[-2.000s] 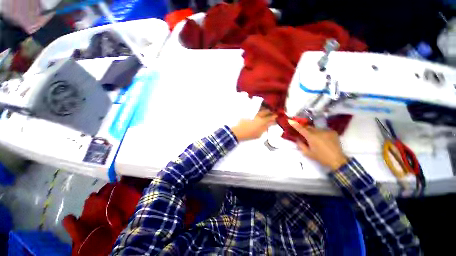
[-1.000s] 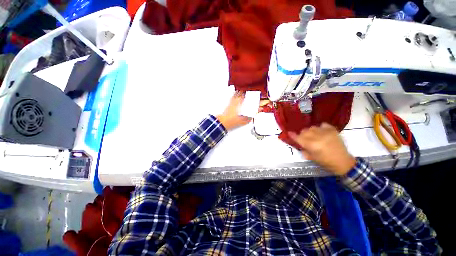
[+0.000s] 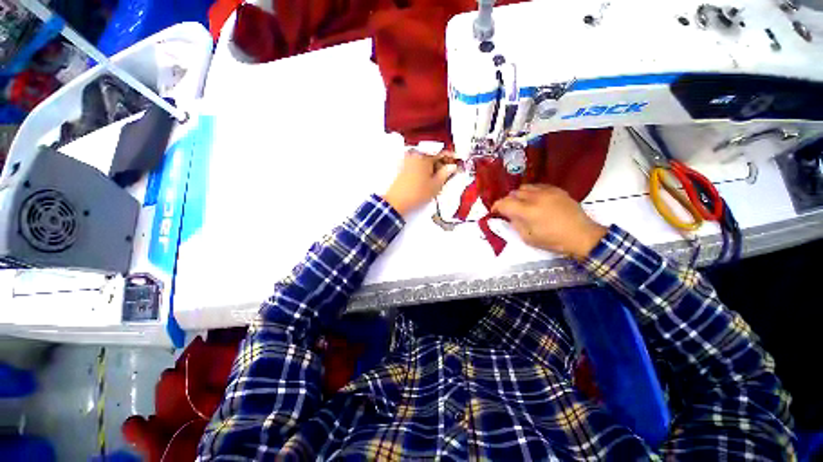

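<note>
A red garment piece [image 3: 411, 86] lies behind and left of the needle and also right of it, under the head of the white lockstitch sewing machine [image 3: 577, 108]. Its narrow end parts hang forward in front of the presser foot [image 3: 487, 155]. My left hand [image 3: 418, 182] is just left of the presser foot, its fingertips pinching the fabric's edge there. A small white piece shows above those fingers. My right hand [image 3: 547, 219] is right of and in front of the needle, its fingertips on the red fabric by a loose strip.
Scissors [image 3: 675, 200] with yellow and red handles lie right of my right hand. A neighbouring machine [image 3: 68, 212] with a round vent stands at the left. A red bundle [image 3: 180, 392] lies low left beside my sleeve. The table's ruler-marked edge [image 3: 433, 289] runs in front of me.
My left hand has come closer to the needle. My right hand has moved left and up toward the presser foot. The fabric's narrow ends now show in front of it. The view has shifted.
</note>
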